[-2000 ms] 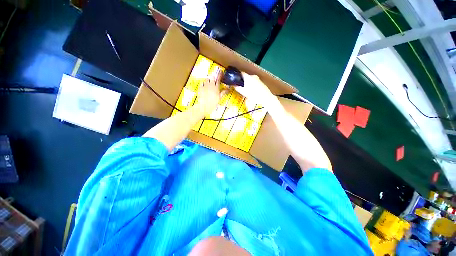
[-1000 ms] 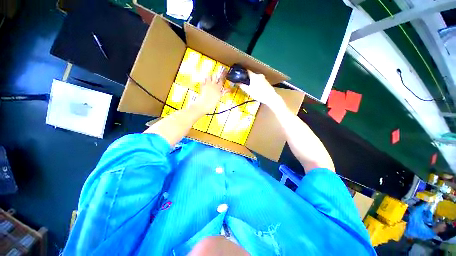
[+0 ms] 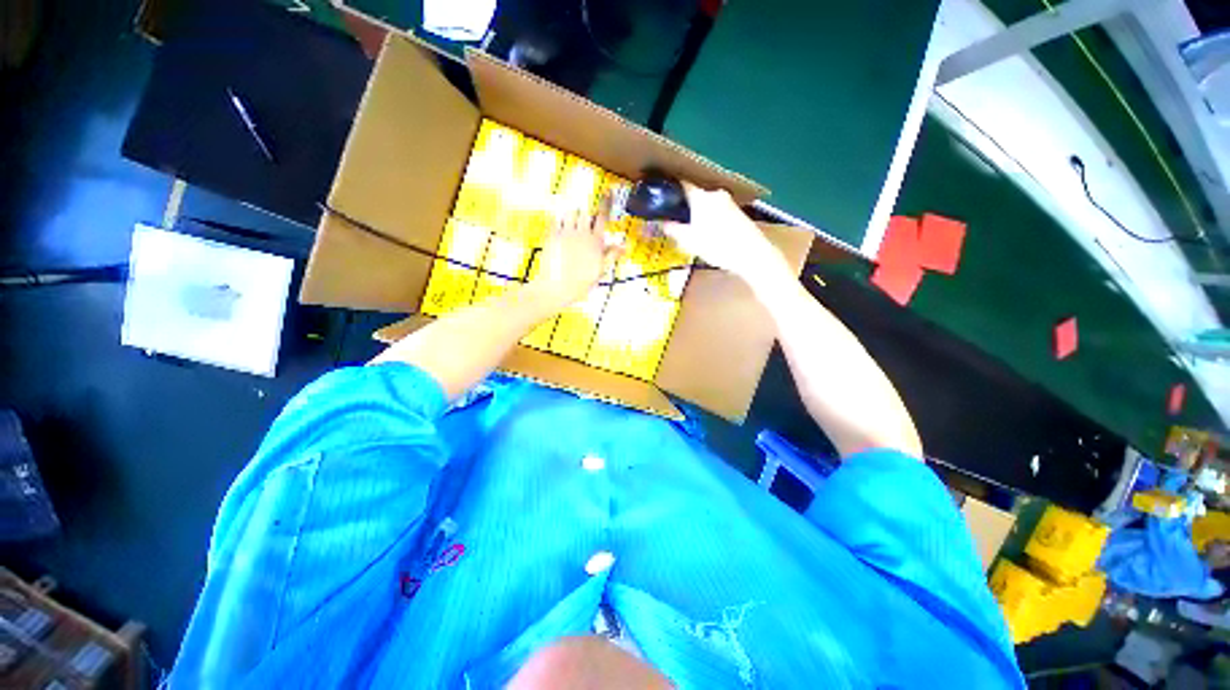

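An open brown carton (image 3: 391, 175) with raised flaps stands in front of me, filled with rows of yellow product boxes (image 3: 614, 337). My right hand (image 3: 715, 229) holds a black barcode scanner (image 3: 658, 198) over the boxes near the carton's far right side. My left hand (image 3: 576, 256) lies on the boxes just left of the scanner; its fingers are spread and seem to hold nothing. A thin black cable runs across the boxes and over the left flap.
A white square scale plate (image 3: 207, 299) is at left. Red cards (image 3: 920, 252) lie on the green bench at right. A blue stool (image 3: 793, 465) stands by my right arm. Stacked cartons (image 3: 61, 644) are at lower left, yellow boxes (image 3: 1059, 566) at lower right.
The carton and surroundings have shifted a little left and up in view. The scanner and my right hand have moved slightly right relative to the carton; my left hand stays on the boxes.
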